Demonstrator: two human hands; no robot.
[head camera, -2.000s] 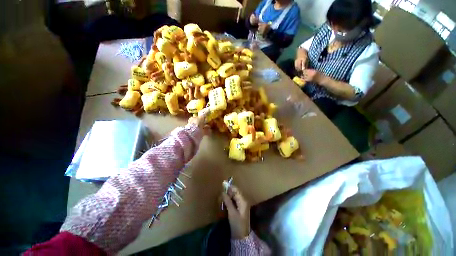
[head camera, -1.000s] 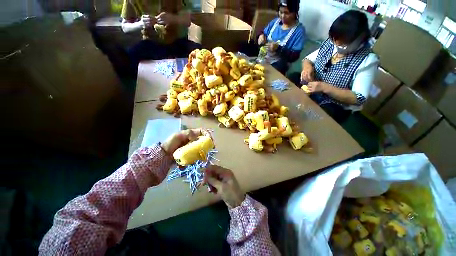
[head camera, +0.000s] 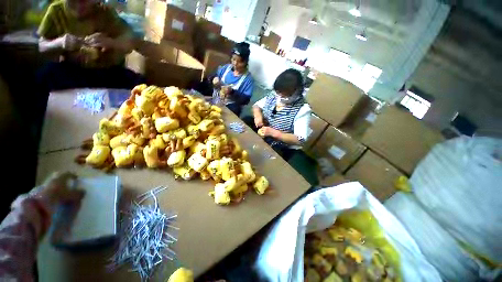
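Observation:
My left hand (head camera: 65, 190) is blurred at the left, over the left part of a pale grey-blue stack of cards or shallow box (head camera: 99, 209). Whether its fingers hold anything cannot be told. My right hand is not in view. A yellow plush toy (head camera: 180, 275) is cut off by the bottom edge; what holds it is hidden. A loose tangled pile of thin white strips (head camera: 146, 237) lies right of the stack. A large heap of yellow plush toys with orange-brown limbs (head camera: 165, 132) stands mid-table.
An open white woven sack (head camera: 330, 195) with toys and yellow film stands at the lower right. Full white sacks (head camera: 462, 187) are behind it. Brown cartons (head camera: 341, 104) stand at the back right. Several seated people work around the brown table (head camera: 220, 237). More strips (head camera: 91, 100) lie at its far left.
The view has swung right and up. My left hand has let go of the toy and moved left to the pale stack. My right hand has left the picture. A toy shows at the bottom edge.

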